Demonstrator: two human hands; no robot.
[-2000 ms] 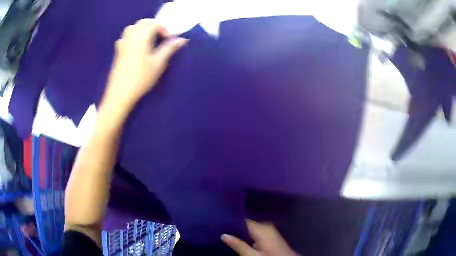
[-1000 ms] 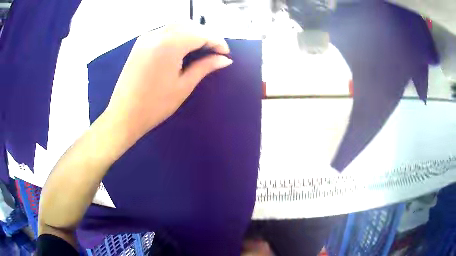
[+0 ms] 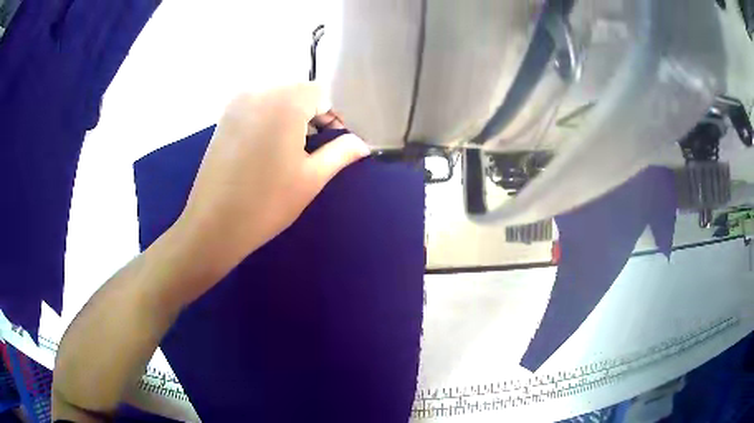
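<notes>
A dark purple cut panel [image 3: 331,289] lies on the white table, its straight right edge running down from under the machine head. My left hand [image 3: 264,157] grips its top part between thumb and fingers, beside the machine head; the fingertips are partly hidden. The sewing machine head [image 3: 463,74] fills the top middle and covers the needle area. A pointed small purple piece [image 3: 595,264] lies right of the panel, not touching it. My right hand is not in view.
More purple cloth [image 3: 41,149] lies at the far left. A grey knurled knob [image 3: 707,183] hangs at the right. A printed ruler [image 3: 513,392] runs along the table's front edge. Blue baskets [image 3: 33,388] show below the table edge.
The view has moved closer to the machine head, which now covers the top middle. My left hand still holds the panel's top. My right hand, partly visible earlier, has left the view.
</notes>
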